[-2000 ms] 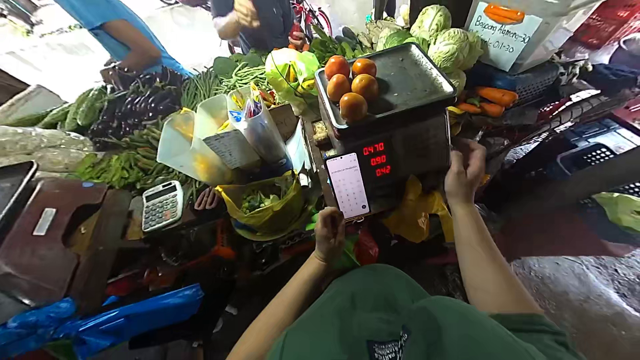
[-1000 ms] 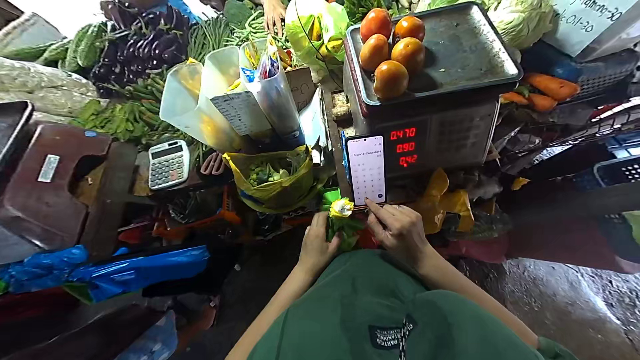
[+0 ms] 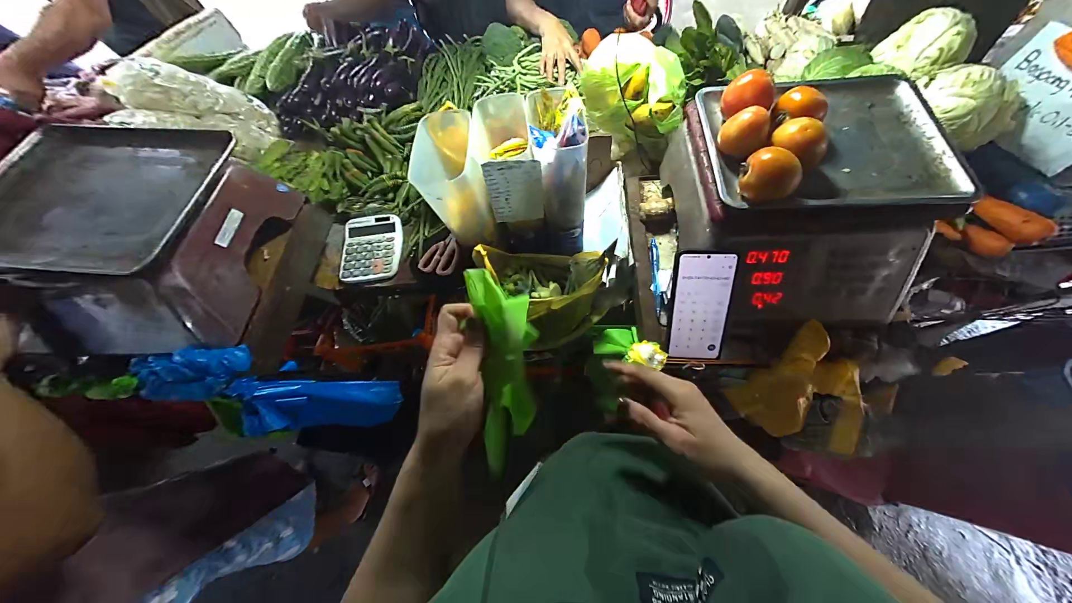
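Note:
A green plastic bag (image 3: pixel 502 352) hangs from the fingers of my left hand (image 3: pixel 455 373), below a yellow bag of greens (image 3: pixel 548 306). My right hand (image 3: pixel 674 410) has its fingers apart, close to a bunch of green and yellow plastic (image 3: pixel 643 353); whether it touches that bunch I cannot tell. A phone with a keypad on its screen (image 3: pixel 702 303) leans upright against the front of a digital scale (image 3: pixel 829 280) with lit red figures. Several tomatoes (image 3: pixel 769 173) sit at the left of the scale's metal tray (image 3: pixel 879 159).
A calculator (image 3: pixel 371 249) lies left of clear plastic holders (image 3: pixel 456 180). A second scale's tray (image 3: pixel 109 193) is at far left, with blue plastic bags (image 3: pixel 314 404) below. Behind are eggplants (image 3: pixel 356 77), green beans, cabbages (image 3: pixel 925 40) and another person's hand (image 3: pixel 557 48).
A green bag is now in my left hand. My right hand has moved off the phone's lower edge, where it was a second ago.

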